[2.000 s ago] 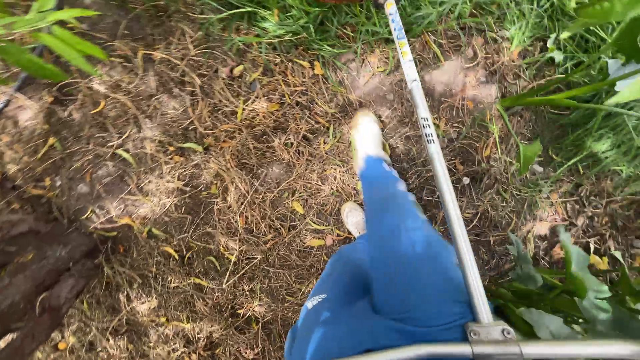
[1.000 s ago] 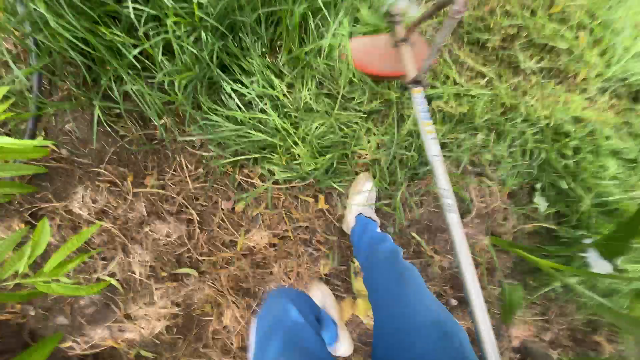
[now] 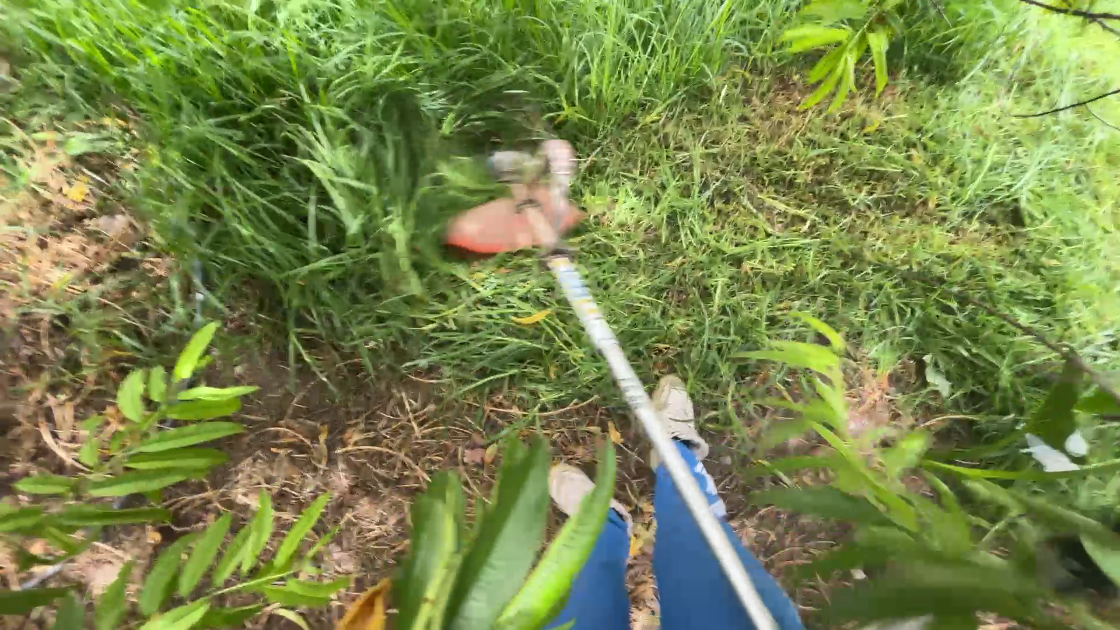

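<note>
Neither of my hands shows in the head view. The metal shaft of a brush cutter [image 3: 630, 376] runs from the bottom edge, over my right leg, up to the cutting head. An orange-red guard [image 3: 499, 226] sits at the head, blurred, at the edge of tall green grass [image 3: 332, 166]. Grass blades beside the head are smeared by motion. Short cut grass [image 3: 744, 254] lies to the right of the guard.
My pale shoes [image 3: 674, 411] stand on brown soil with dry stalks [image 3: 350, 437]. Leafy branches [image 3: 184, 429] reach in at the left, at the bottom and at the right [image 3: 857, 455]. Thin twigs [image 3: 1063, 107] cross the upper right.
The guard and cutting head have moved left from the upper right, into the tall grass. My view has shifted over more grass, and leafy branches now come in front at the bottom.
</note>
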